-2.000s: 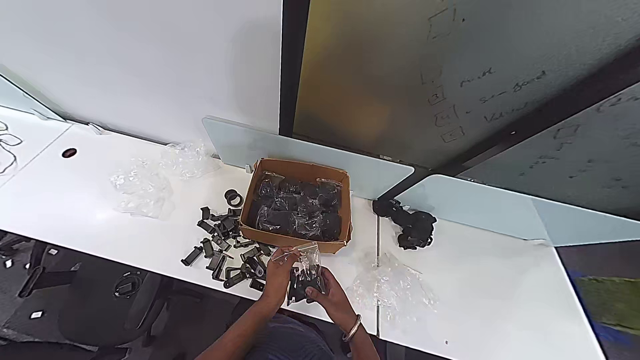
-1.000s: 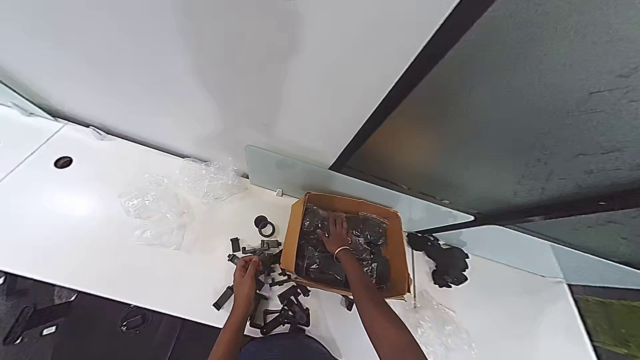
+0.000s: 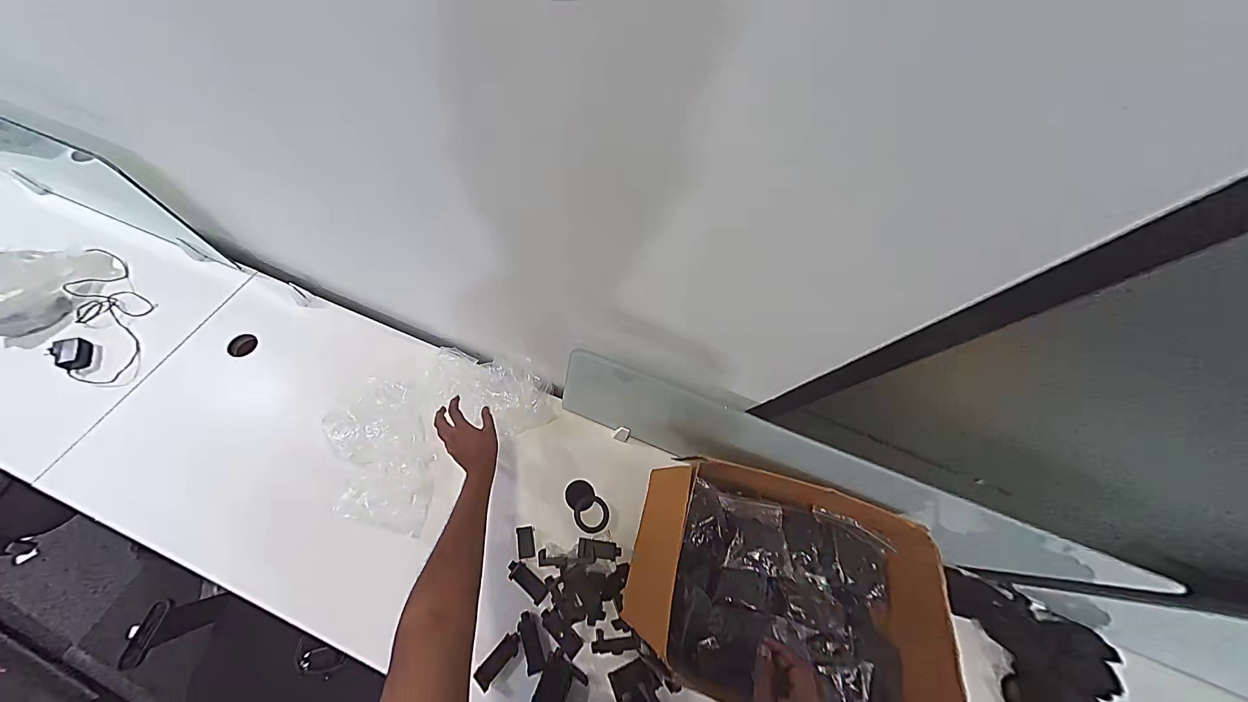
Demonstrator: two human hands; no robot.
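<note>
My left hand (image 3: 468, 439) reaches over the table, fingers spread with nothing in them, beside crumpled clear plastic bags (image 3: 380, 429). At the lower right, my right hand (image 3: 783, 673) is in an open cardboard box (image 3: 651, 556), over black items in clear plastic bags (image 3: 780, 556). Only part of that hand shows, and whether it grips a bag cannot be seen. Loose black plastic parts (image 3: 575, 595) lie in a pile left of the box. A black ring (image 3: 591, 514) and a round black piece (image 3: 579, 494) lie just above the pile.
A glass divider (image 3: 663, 400) stands behind the box. Black objects (image 3: 1043, 634) lie on the table to its right. At the far left are a power adapter (image 3: 73, 354) with its cable and a plastic bag (image 3: 39, 288). The white table (image 3: 244, 439) has a round cable hole (image 3: 242, 345).
My left hand has moved from the loose black parts to the clear plastic bags. My right hand has shifted towards the near side of the box. The view has swung left.
</note>
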